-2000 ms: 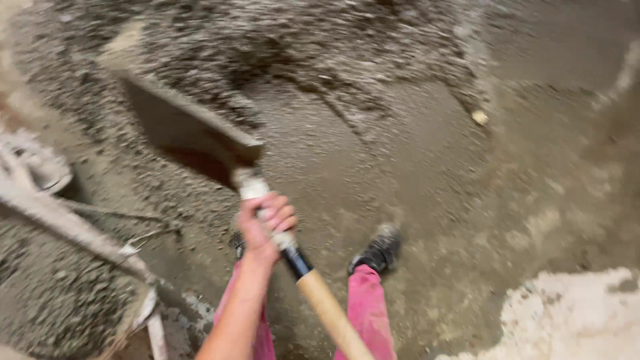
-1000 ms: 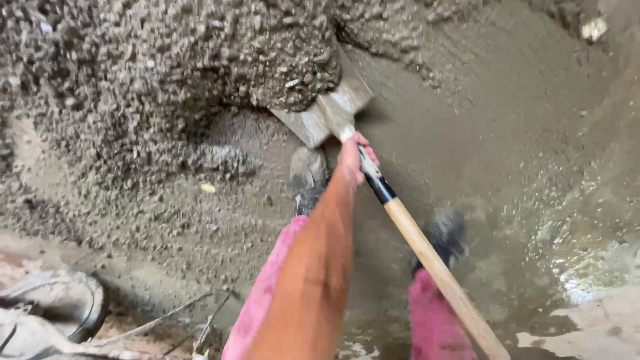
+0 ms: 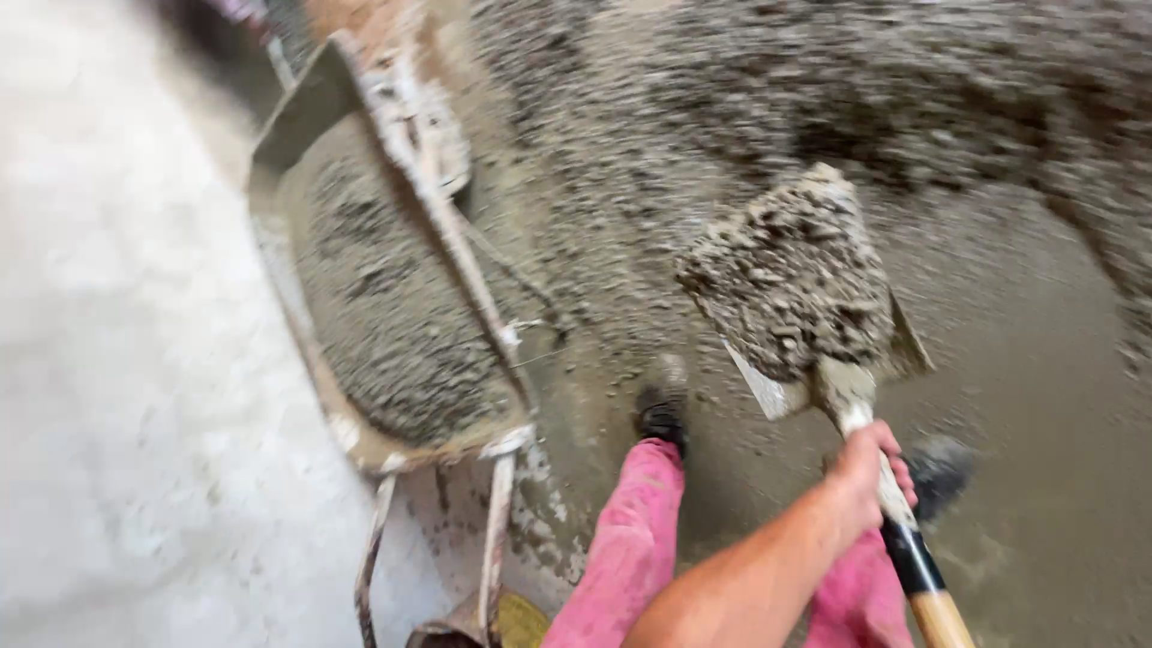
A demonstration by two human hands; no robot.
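My left hand (image 3: 868, 477) is closed around the lower shaft of a shovel (image 3: 909, 551), just behind its metal socket. Wet concrete mix (image 3: 796, 274) is heaped on the blade, with bare metal showing at its lower edges. The wooden part of the handle runs out at the bottom right; my right hand is out of view. To the left stands a wheelbarrow (image 3: 450, 243) whose tray holds more wet concrete (image 3: 387, 297). The loaded blade is to the right of the wheelbarrow, apart from it.
A large pile of wet concrete (image 3: 612, 117) spreads across the top. My boots (image 3: 661, 414) stand on wet, slurry-covered ground (image 3: 1035, 504). Wheelbarrow handles (image 3: 497, 531) reach toward the bottom, near a bucket-like container (image 3: 459, 625). A pale floor (image 3: 117, 342) lies at the left.
One second ago the blade was at the pile's edge; now it carries a heap of concrete clear of the pile. The view has swung left, bringing the wheelbarrow's tray into sight.
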